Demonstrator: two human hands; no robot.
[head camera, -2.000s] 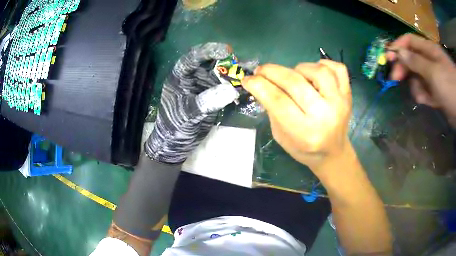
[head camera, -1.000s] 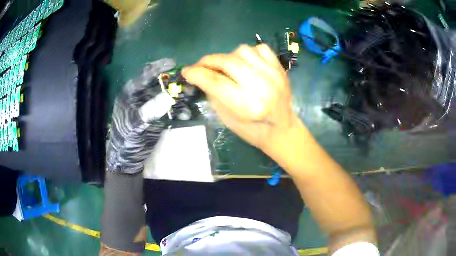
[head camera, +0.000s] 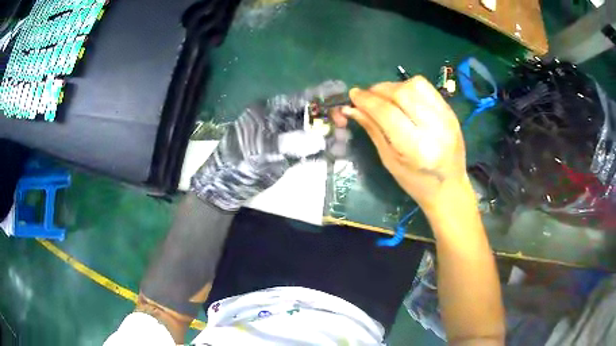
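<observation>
My left hand (head camera: 270, 138), in a black-and-white striped glove with pale fingertip coverings, holds a small circuit board (head camera: 315, 121) with yellow and pale parts. The board is partly hidden by the glove and blurred. My right hand (head camera: 412, 135) is bare. Its thumb and fingers pinch a thin dark cord (head camera: 334, 102) at the board's upper right side. Whether the cord's wires are in the board I cannot tell. A light-tipped cord end (head camera: 403, 71) shows just beyond my right hand.
Rows of green-white boards (head camera: 50, 51) lie on thick black sheets (head camera: 128, 88) at left. Another board (head camera: 446, 80) and a blue strap (head camera: 478, 88) lie beyond my right hand. A black cord bundle (head camera: 554, 135) in clear plastic is at right. A white sheet (head camera: 294, 192) lies at the front edge.
The other person's hand at right has gone; a board and blue strap lie there. My hands stay together at the board, and the dark cord between them now shows more clearly. The view has shifted.
</observation>
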